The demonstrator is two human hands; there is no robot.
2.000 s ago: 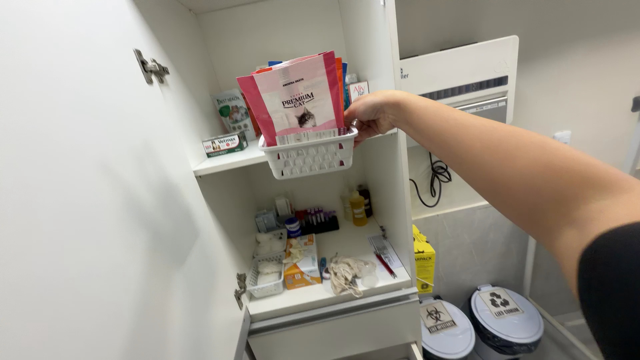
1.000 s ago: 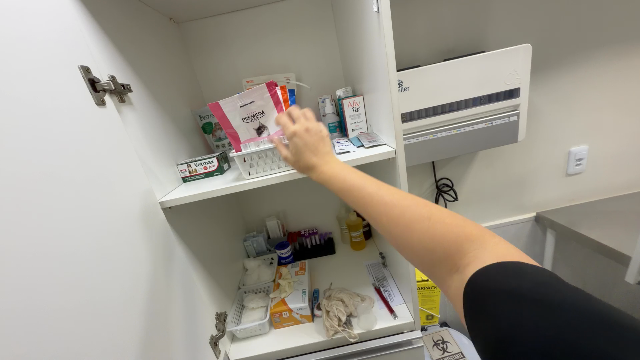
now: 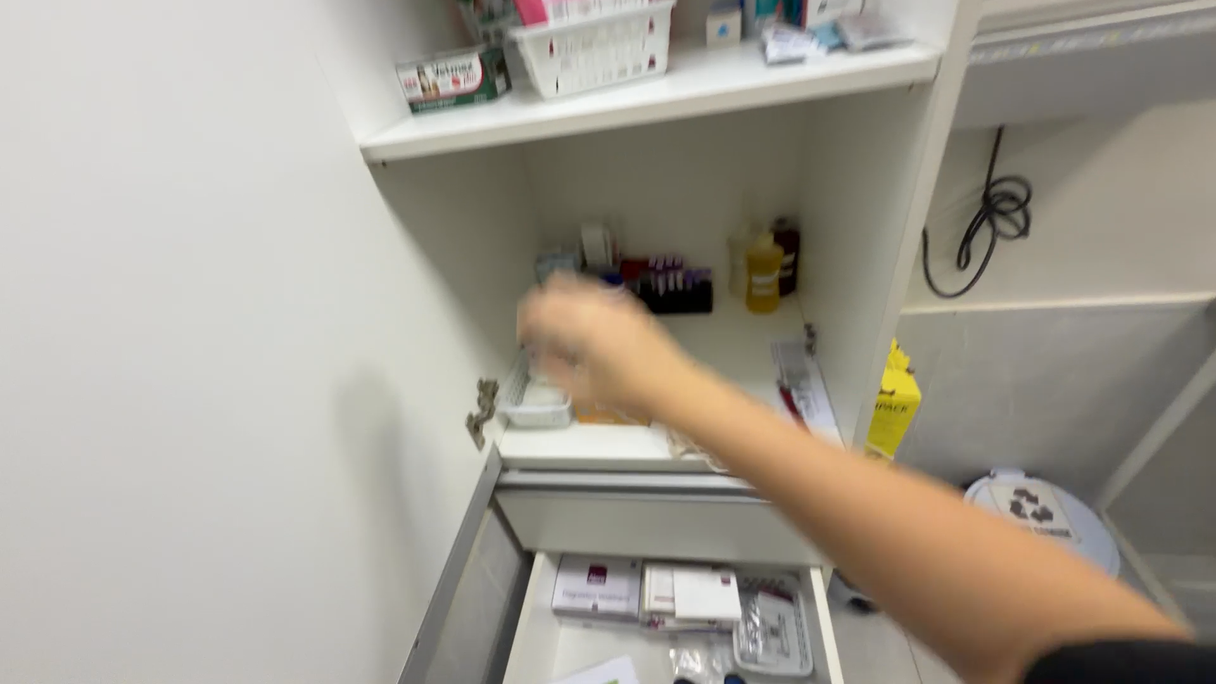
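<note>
My right hand [image 3: 589, 332], blurred by motion, reaches across the middle of the open cabinet; its fingers are too blurred to tell whether they hold anything. It overlaps the view of a white plastic basket [image 3: 535, 410] and an orange box [image 3: 613, 413] on the lower shelf. Behind it stand a black rack of purple-capped tubes [image 3: 676, 293] and a bottle of yellow liquid [image 3: 763, 275]. On the upper shelf sit a white perforated basket [image 3: 597, 55] with pink packets and a green and white carton [image 3: 454, 81]. My left hand is out of view.
An open cabinet door [image 3: 237, 332] fills the left side. Below, a pulled-out drawer [image 3: 579, 646] holds boxes [image 3: 597, 589] and a clear-wrapped tray [image 3: 774, 632]. At the right are a coiled black cable [image 3: 1007, 209], a yellow cardboard container [image 3: 893, 404] and a lidded bin [image 3: 1045, 518].
My right hand has gone from beside the upper basket down to the front of the lower shelf. That basket, held out over the shelf edge earlier, now rests on the shelf. The view has tilted down.
</note>
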